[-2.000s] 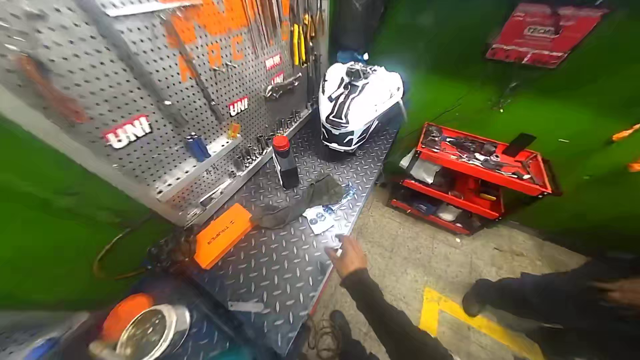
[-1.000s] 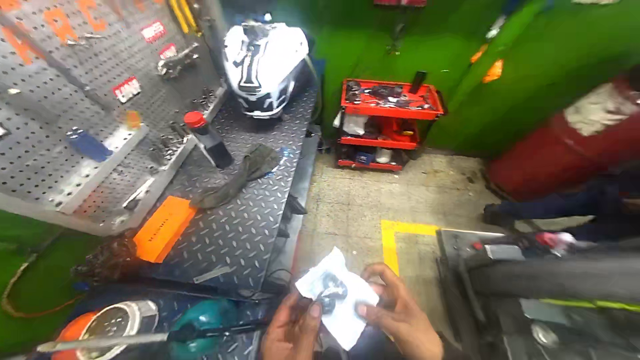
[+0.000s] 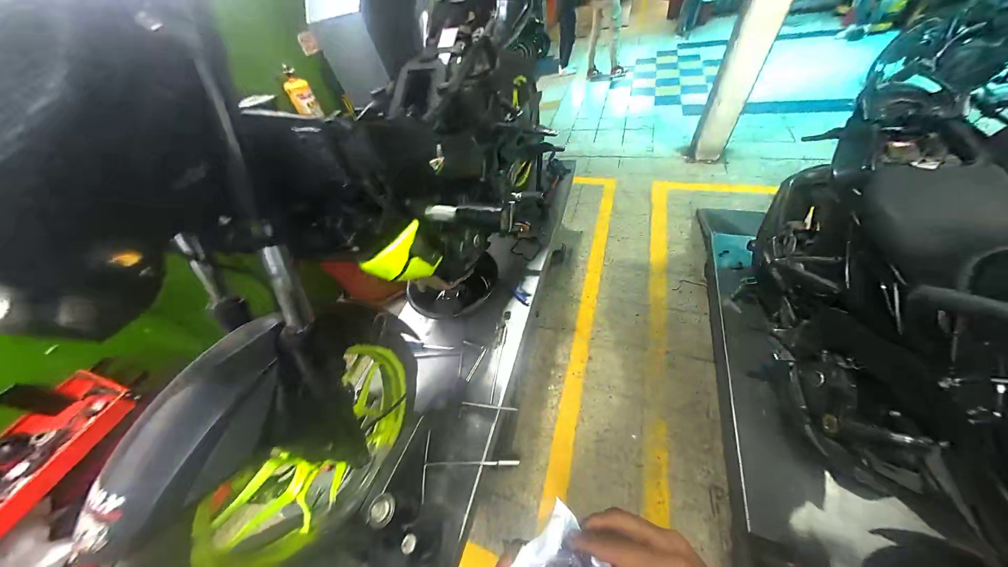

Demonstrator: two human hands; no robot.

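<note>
At the bottom edge, my right hand pinches a crumpled white packet, which looks like plastic or paper; its contents cannot be made out. Only a small bit of fingertip, seemingly of my left hand, shows at the packet's left side, and the rest of that hand is out of frame. To the left stands a black motorcycle with a yellow-green front wheel on a metal lift platform. Long-handled tools and a black round pan lie on that platform.
Another black motorcycle stands on a platform at the right. Yellow floor lines run along the aisle between them. A red tool cart is at the lower left. A white pillar and people's legs are farther back.
The view has swung far right, from the workbench to the motorcycles. My right hand reached toward the bench first; one second ago both hands held the white packet, now lower in view.
</note>
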